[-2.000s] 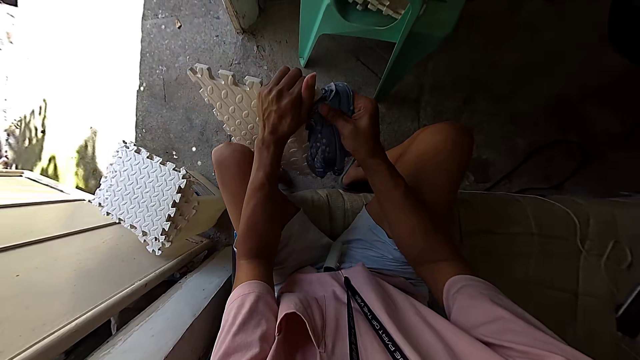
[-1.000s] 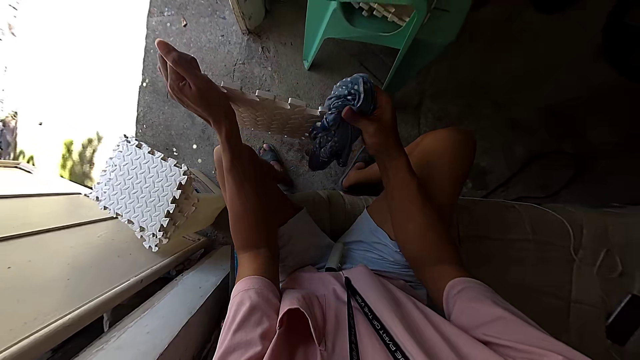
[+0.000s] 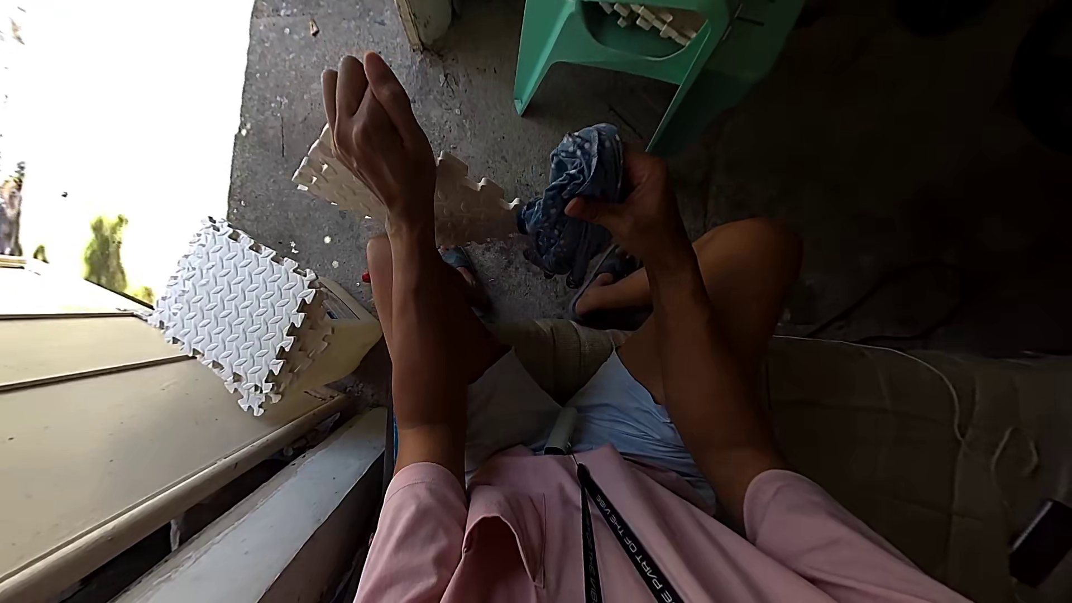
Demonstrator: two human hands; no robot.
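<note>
A bunched blue cloth with pale spots [image 3: 578, 188] hangs from my right hand [image 3: 641, 205], gripped between thumb and fingers. My left hand [image 3: 377, 138] is raised to the left with its back up, over an off-white foam interlocking mat [image 3: 465, 201]. Its fingers look extended; whether the hand touches or grips the mat's hidden part cannot be told. The mat's right edge meets the cloth. Farther left and lower, a stack of white interlocking foam tiles [image 3: 239, 306] rests beside a cream panel.
A green plastic stool [image 3: 620, 59] stands at the top, with foam pieces visible through its opening. My sandalled feet are on the concrete floor [image 3: 285, 126]. A cushioned seat [image 3: 879, 419] with a thin cable lies at right, and a white ledge [image 3: 260, 519] at lower left.
Two seconds ago both hands were together at the cloth. My left hand has since moved away to the left, while my right hand has kept the cloth. The mat's angle has changed.
</note>
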